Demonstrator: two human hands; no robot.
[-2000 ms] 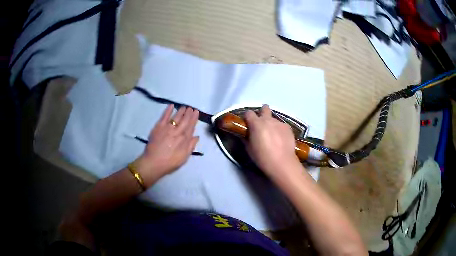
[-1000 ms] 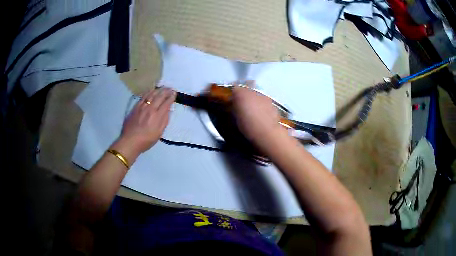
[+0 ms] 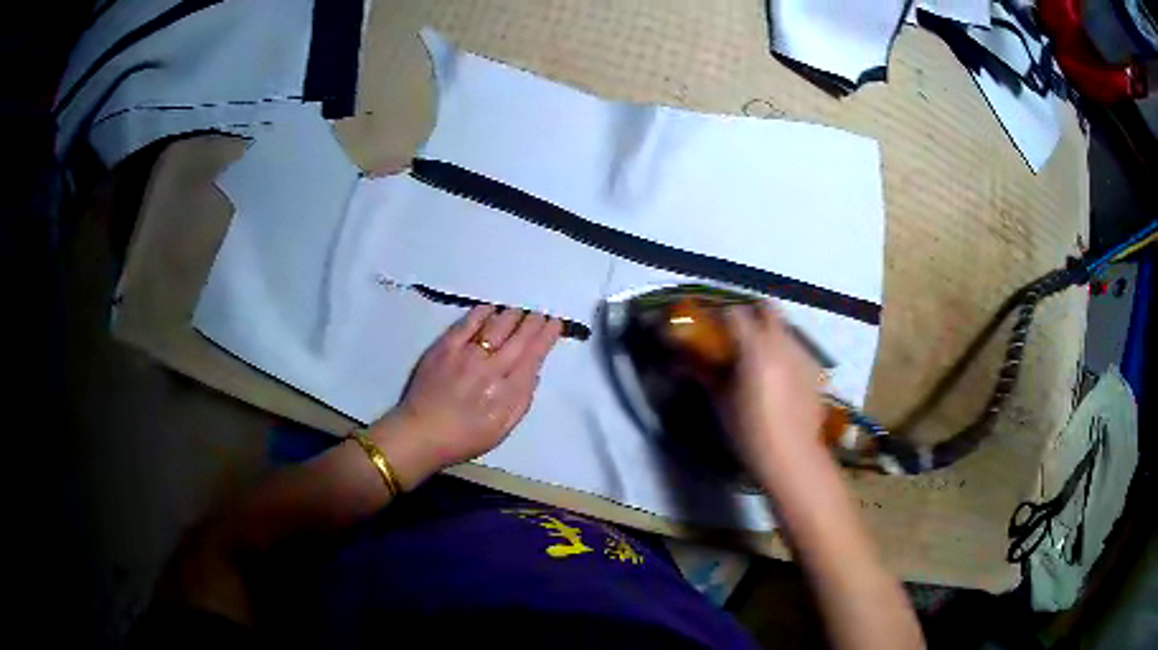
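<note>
A pale garment panel [image 3: 508,241] lies across the pressing table, with a curved cutout at its upper left. A black seam stripe [image 3: 635,248] runs along it from upper left to the right edge. My left hand [image 3: 476,381] rests flat with fingers spread over a short dark seam line [image 3: 442,296]; it holds nothing. My right hand [image 3: 775,394], blurred, grips the wooden handle of the iron [image 3: 673,368]. The iron stands over the lower right of the panel, below the stripe, its tip pointing left. Whether its sole touches the cloth I cannot tell.
Striped pale layers [image 3: 216,64] drape at the upper left. Small cut pieces [image 3: 838,38] lie at the upper right. The wrapped iron cord [image 3: 1012,368] curves along the right side. Dark scissors [image 3: 1035,523] lie on a pale cloth [image 3: 1102,489] at the right edge.
The iron has moved off the seam stripe, down and right, exposing the flat black band. My left hand has moved right and down from the stripe's left end to the short dark line.
</note>
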